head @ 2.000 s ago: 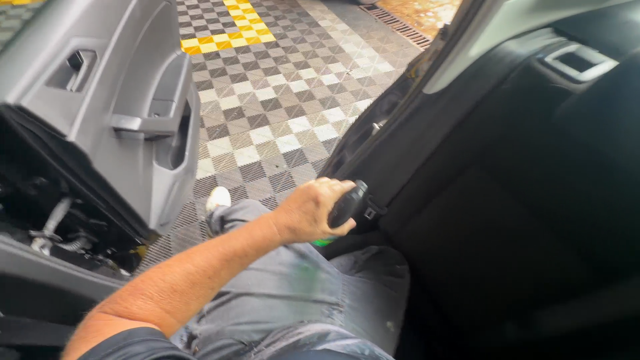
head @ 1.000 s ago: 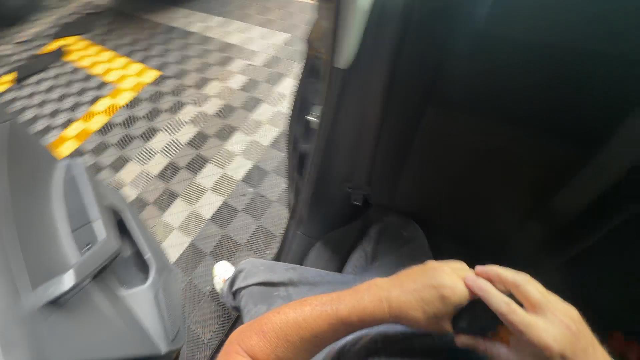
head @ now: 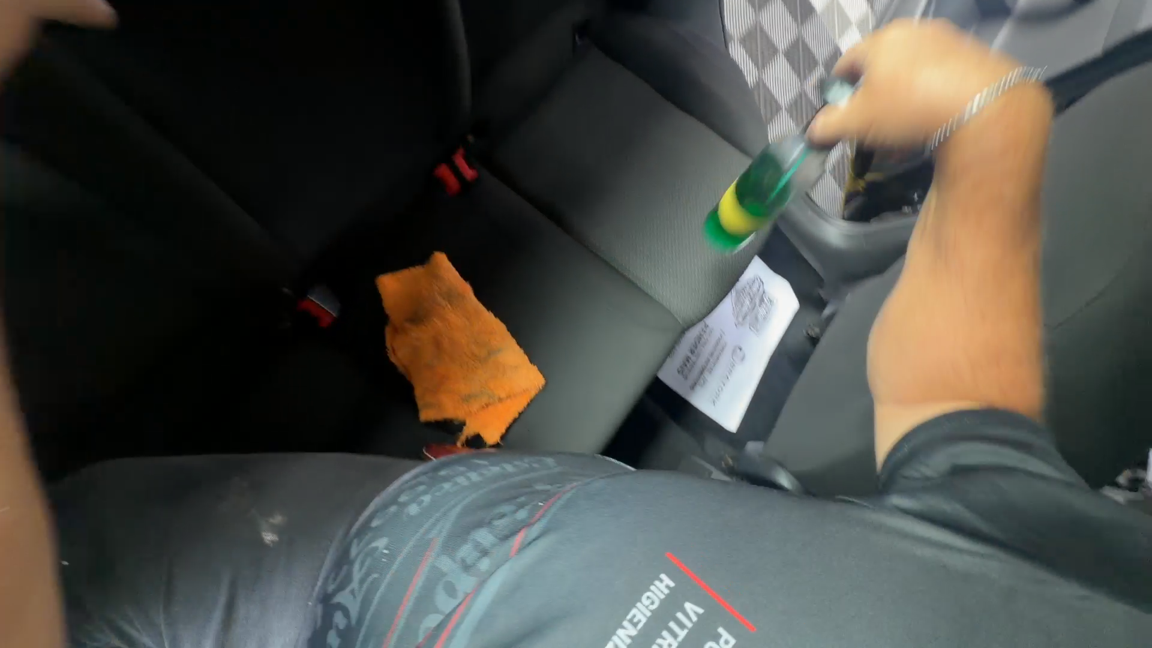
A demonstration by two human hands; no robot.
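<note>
My right hand (head: 918,85) is shut on the neck of a spray bottle (head: 760,193) with green liquid and a yellow band; it is tilted and blurred over the edge of the dark car seat. An orange cloth (head: 459,346), with dark stains, lies crumpled on the rear seat (head: 621,180) in front of my body. At the top left corner, my left hand (head: 45,22) is cut off by the frame, one finger extended, over the dark seat backrest; whether it holds anything is hidden.
Red seat belt buckles (head: 456,171) (head: 319,307) stand along the seat. A printed paper floor mat (head: 733,346) lies in the footwell. The front seat's back (head: 1098,243) is at the right. Past the door opening is a checkered tile floor (head: 783,63).
The view has swung onto the rear seat. One second ago my hands were close together; now they are far apart, with the bottle in my right hand.
</note>
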